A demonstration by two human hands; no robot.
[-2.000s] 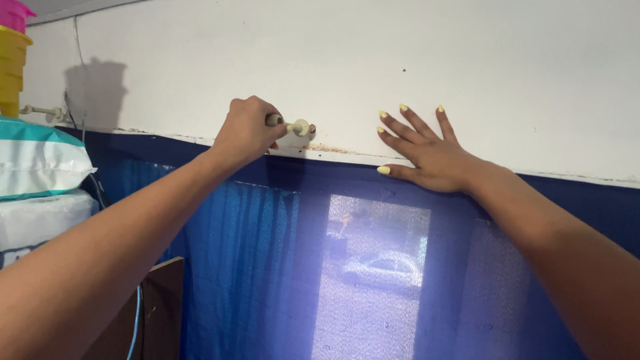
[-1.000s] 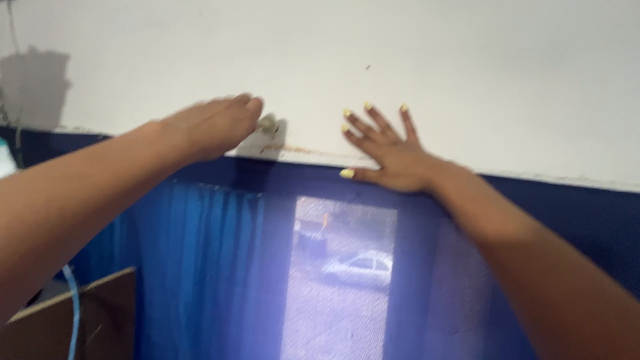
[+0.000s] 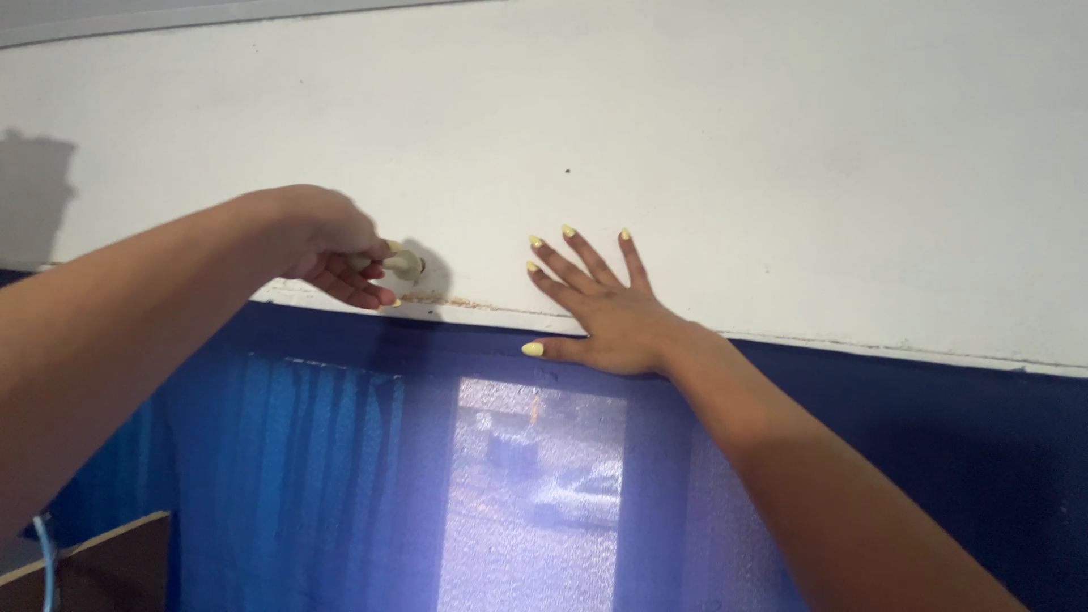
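Note:
My left hand point(image 3: 340, 251) grips a pale hook-like fitting point(image 3: 404, 264) with a round base, between thumb and fingers. The base stands close to the white upper wall point(image 3: 722, 170); a small dark hole or mark shows at its right edge. Just below, a streak of orange-brown dust or scraped paint point(image 3: 446, 300) runs along the ledge. To the right, my right hand point(image 3: 603, 314) lies flat with spread fingers, pressed over the line between the white part and the glossy blue lower wall point(image 3: 314, 450). It holds nothing.
At the lower left are a brown board point(image 3: 119, 565) and a light blue cable point(image 3: 46, 561). A small dark hole point(image 3: 568, 171) marks the white wall above my right hand. The blue surface carries a bright reflection point(image 3: 531, 493).
My left hand has changed its pose around the fitting, with the wrist now raised and fingers hanging below. My right hand has stayed spread against the wall. The view has shifted.

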